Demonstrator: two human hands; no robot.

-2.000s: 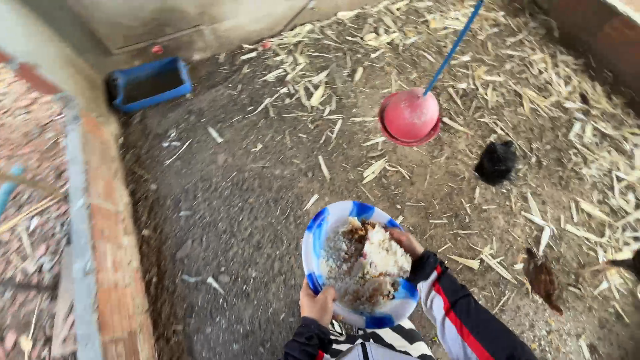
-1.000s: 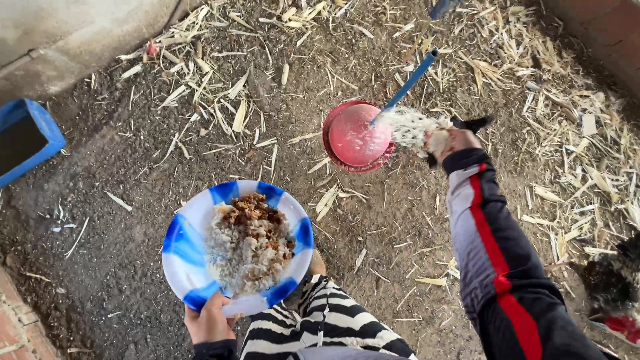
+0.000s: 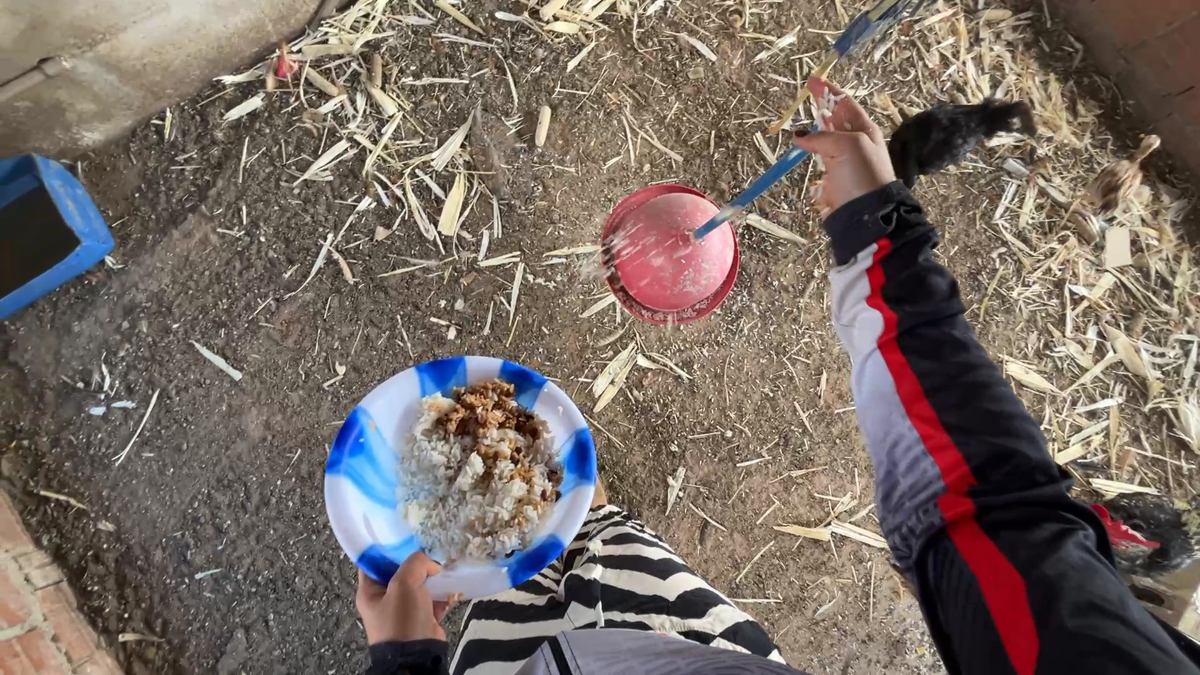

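Observation:
My left hand (image 3: 403,605) grips the near rim of a blue and white bowl (image 3: 366,469). White rice (image 3: 478,511) mixed with brown food lies in the bowl. My right hand (image 3: 848,145) is stretched forward at the upper right, fingers apart, with rice grains on the palm and fingers. It is beside the blue rod (image 3: 764,185) of a red hanging feeder (image 3: 670,253); whether it touches the rod I cannot tell. Pale grains lie on the feeder's dome and in its rim, and some blurred ones show at its left side.
A black chicken (image 3: 947,136) is just beyond my right hand, a brownish bird (image 3: 1120,178) farther right, and a dark one with a red comb (image 3: 1139,534) at the lower right. A blue trough (image 3: 80,234) stands at the left. Dry husks (image 3: 450,206) litter the dirt floor between walls.
My right hand was at the bowl, then right of the feeder scattering rice; now it is farther forward with its fingers spread. My left hand has kept hold of the bowl.

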